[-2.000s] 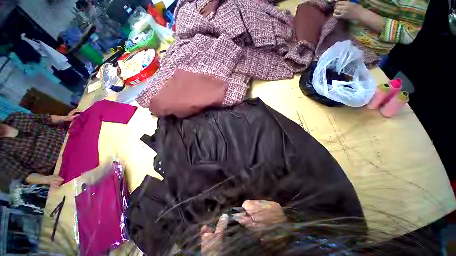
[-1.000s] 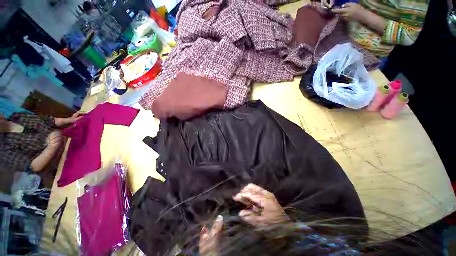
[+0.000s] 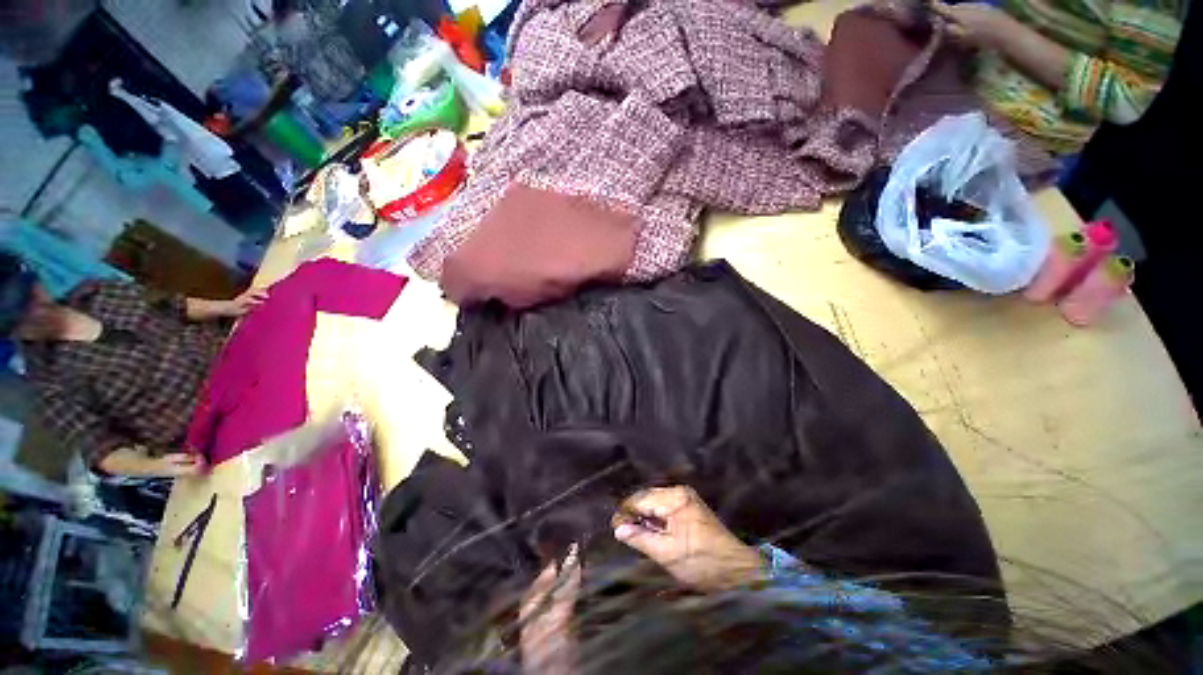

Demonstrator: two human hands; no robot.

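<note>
A large dark brown, slightly shiny garment (image 3: 633,356) lies spread in front of me. My right hand (image 3: 686,534) is over its lower middle, with thumb and fingertips pinched together; a small dark thing shows between them, too small to name. My left hand (image 3: 548,613) is at the bottom, partly cut off and behind blurred hair strands, with its fingers on the dark cloth. Whether it grips the cloth cannot be seen. A needle or thread cannot be made out.
Tweed coats (image 3: 739,132) lie beyond the garment. A white plastic bag (image 3: 963,211) in a black bowl and pink cones (image 3: 1095,284) stand right. At left are a packed magenta garment (image 3: 310,547), scissors (image 3: 194,547), and a person handling a magenta top (image 3: 284,350). Another person's sleeve (image 3: 1121,66) is upper right.
The whole view has shifted, so things sit further right. My right hand has closed its fingers and more blue sleeve shows. The person at left has lowered one hand to the magenta top's lower edge.
</note>
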